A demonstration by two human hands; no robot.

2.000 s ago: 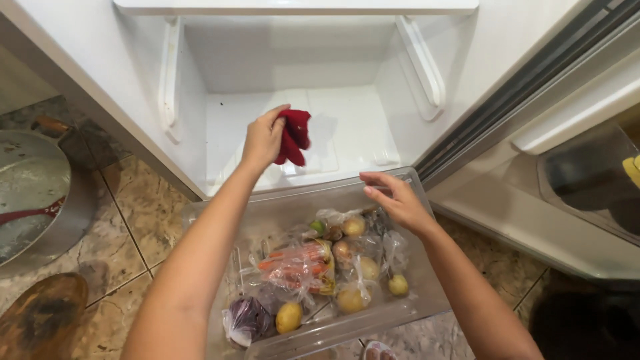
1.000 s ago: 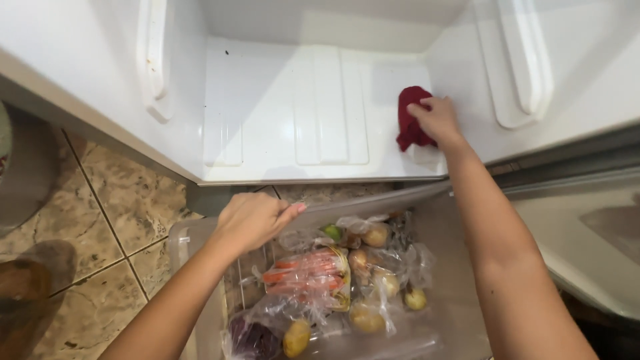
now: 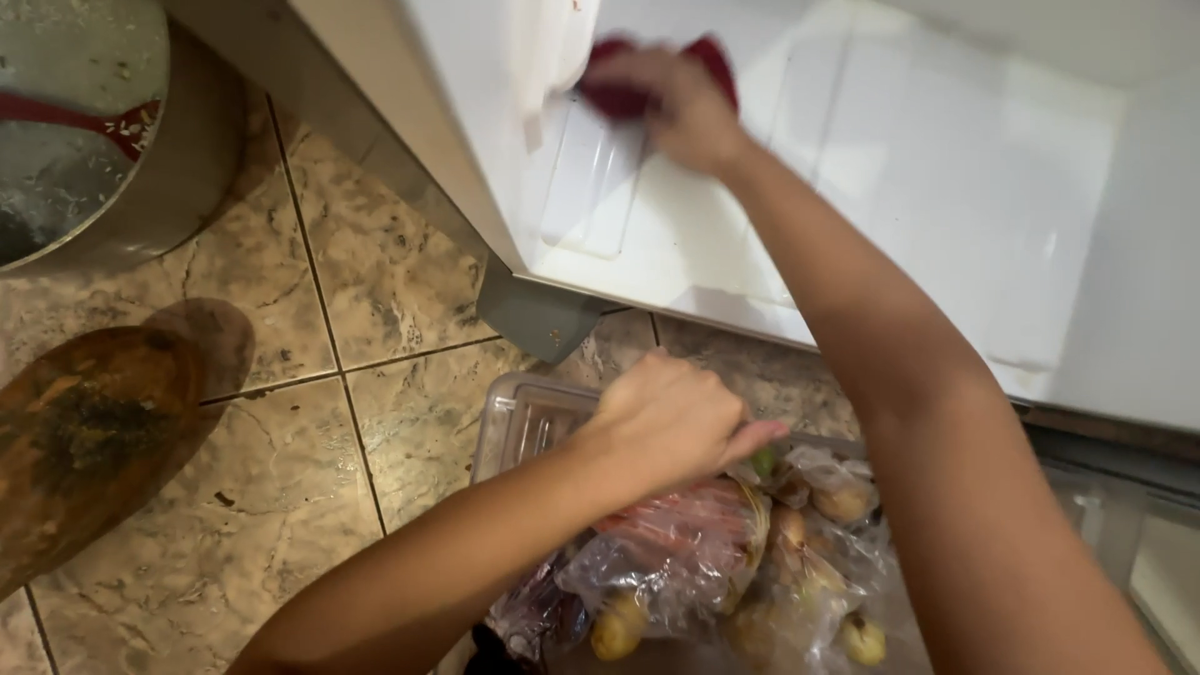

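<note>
A dark red cloth (image 3: 623,80) is in my right hand (image 3: 680,108), pressed near the left wall of the white refrigerator floor (image 3: 891,187); both are motion-blurred. My left hand (image 3: 670,417) hovers at or rests over the rim of the clear plastic drawer (image 3: 506,403); its fingers are partly hidden, so whether it grips the rim is unclear. In the drawer lie bagged carrots (image 3: 689,516), potatoes (image 3: 619,626) and other vegetables in clear plastic bags (image 3: 820,562).
A large metal pot (image 3: 202,141) with a red utensil (image 3: 66,112) stands on the tiled floor at upper left. Below it lies a brown wooden bowl (image 3: 103,412) with dark residue. A grey refrigerator foot (image 3: 539,309) juts beside the drawer. The door is at lower right.
My right hand has carried the red cloth from the right side of the refrigerator floor to its left side. The view has swung left. Two seconds ago my left hand held the cloth.
</note>
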